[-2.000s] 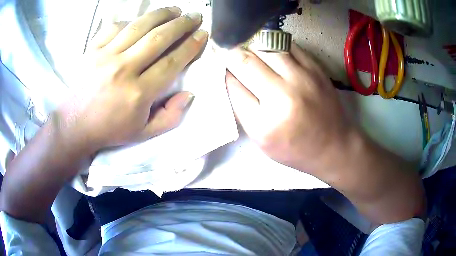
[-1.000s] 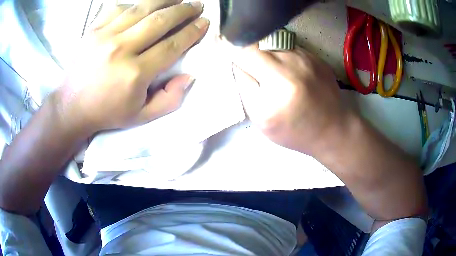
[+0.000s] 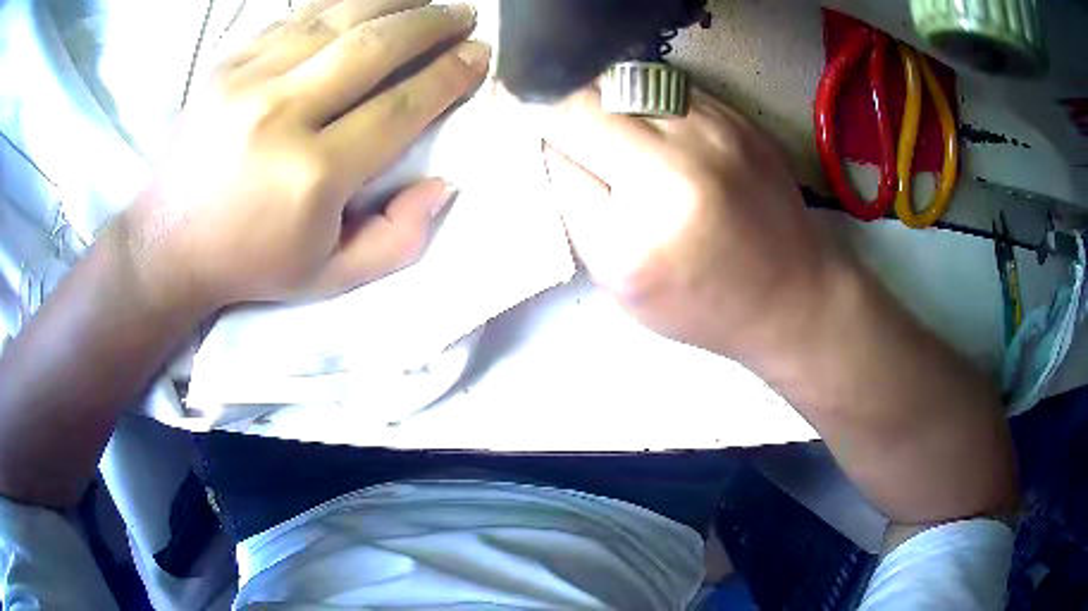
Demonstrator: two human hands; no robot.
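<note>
A white garment piece [image 3: 477,257], partly overexposed, lies on the white tabletop under both hands. My left hand [image 3: 310,167] lies flat on it with the fingers spread, left of the dark sewing machine head [image 3: 567,45]. My right hand [image 3: 704,221] holds the cloth's right edge, its fingers bent beside the machine head and below the ribbed cream knob [image 3: 644,90]. The right fingertips and the needle area are hidden or washed out by glare.
Scissors with red and yellow-orange handles [image 3: 854,131] lie on a red patch at the right. A thin pointed tool [image 3: 1011,281] and a pale tied bundle [image 3: 1050,328] are at the right edge. A ribbed pale knob [image 3: 981,30] is at top right.
Compared with two seconds ago, the cloth and my left hand have shifted slightly up, away from me. My right hand's fingers are more bent. Its grip on the cloth remains.
</note>
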